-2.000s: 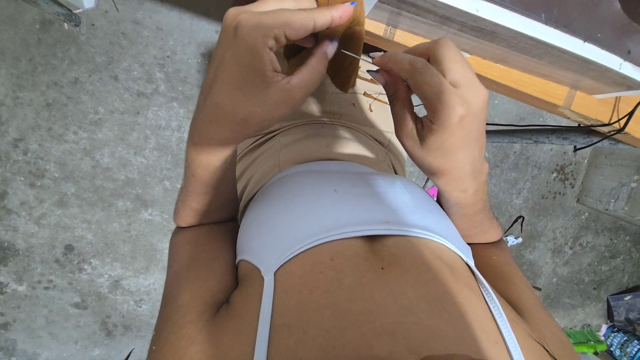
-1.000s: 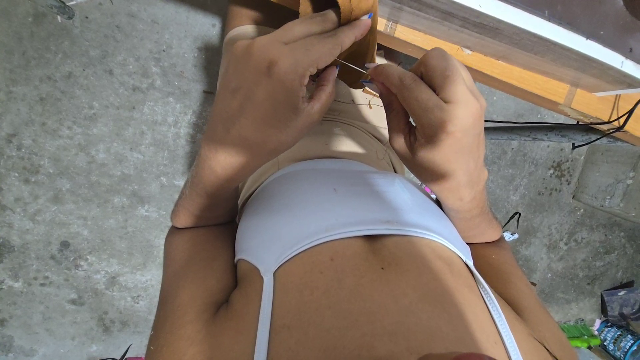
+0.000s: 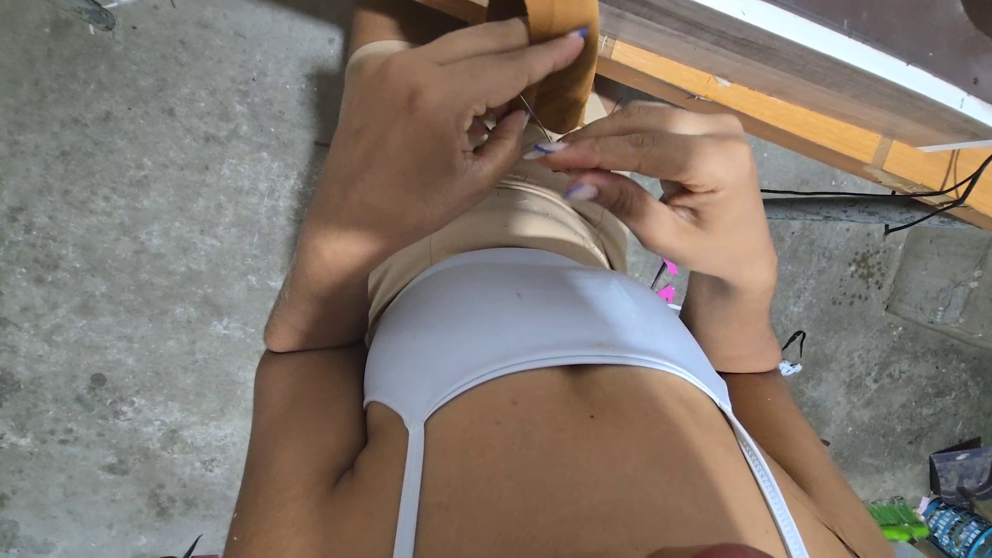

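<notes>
My left hand (image 3: 434,116) grips the edge of a brown strip of material (image 3: 570,70), fabric or leather, at the top centre, its fingers lying across the strip. A thin needle-like piece (image 3: 536,118) slants down from beside my left fingertips to the fingertips of my right hand (image 3: 674,178). My right index and middle fingertips are at its lower end, while the thumb stands a little apart below them. Whether the right fingers are closed on it is hard to tell. Both hands are above my lap, over beige cloth shorts (image 3: 504,217).
An orange-brown wooden beam (image 3: 736,93) and a white-edged tabletop (image 3: 852,39) run across the upper right. Black cables (image 3: 852,194) hang near the beam. Concrete floor (image 3: 155,271) shows on both sides. A green brush (image 3: 897,519) and a blue basket-like object (image 3: 957,531) lie at the lower right.
My right thumb has parted from the fingertips, which were together around the needle-like piece before. My left hand stays at the brown strip.
</notes>
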